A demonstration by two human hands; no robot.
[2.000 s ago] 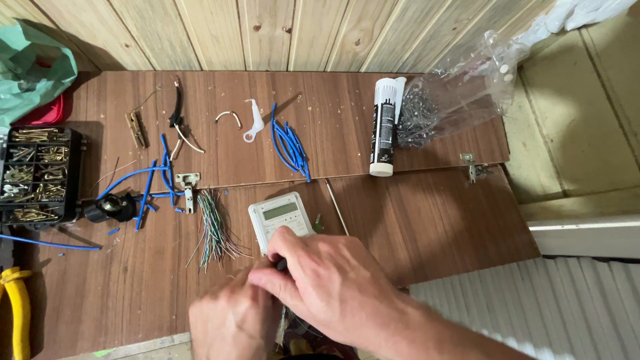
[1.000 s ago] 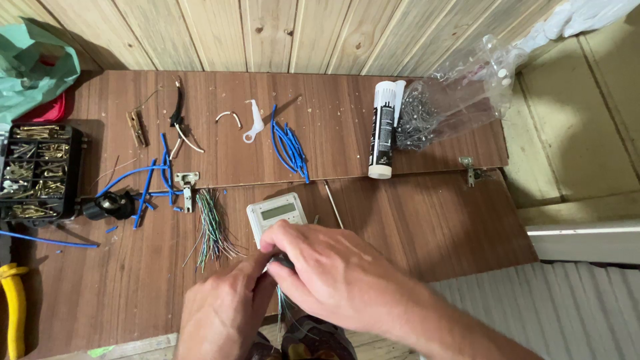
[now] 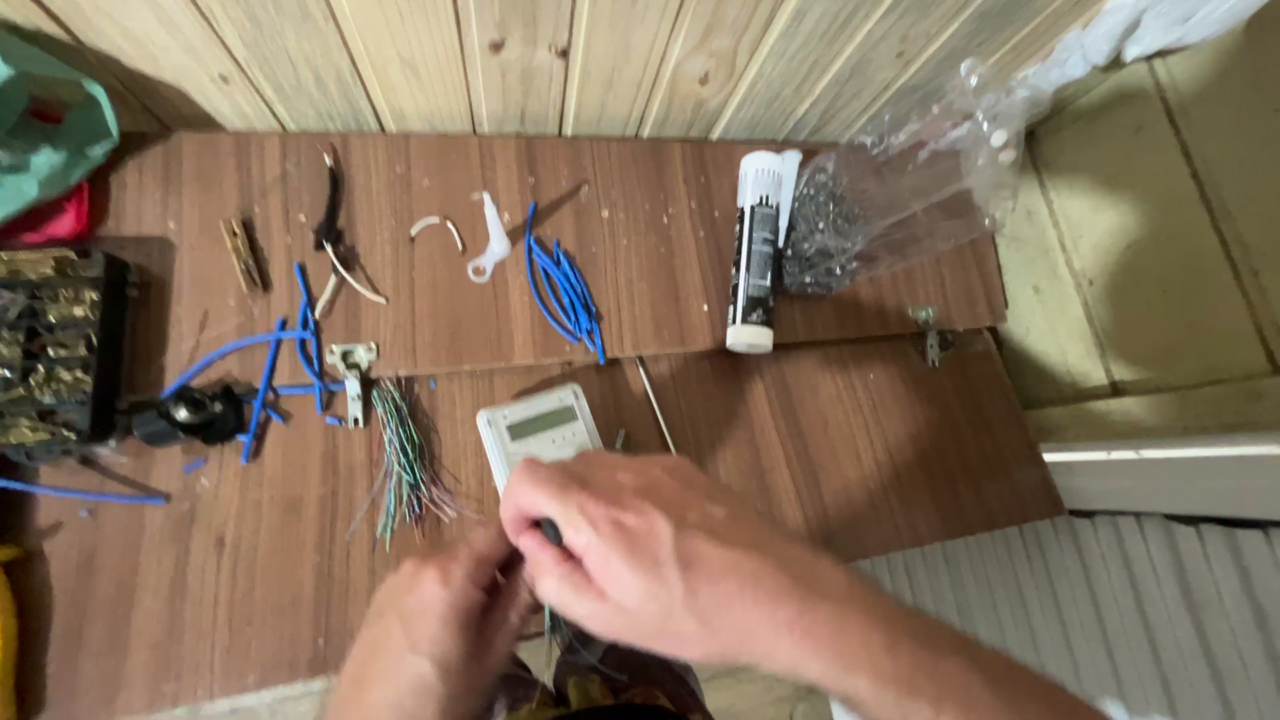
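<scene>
My right hand is closed around a small dark object, mostly hidden by the fingers; what it is cannot be told. My left hand is blurred and meets the right fingertips, its own fingers closed; its grip is hidden. Thin greenish wires hang below the two hands. Just beyond them lies a white device with a small display, its lower part covered by my right hand. A bundle of thin multicoloured wires rests to the left of the device, and a thin metal rod to its right.
Blue wire pieces lie near the panel seam. A cartridge tube stands out beside a clear plastic bag of small metal parts. At left are a black compartment box of screws, a metal hinge and a yellow handle.
Both hands stay close together below the white device. Since the oldest frame, more of the thin wires hanging beneath them has come into sight.
</scene>
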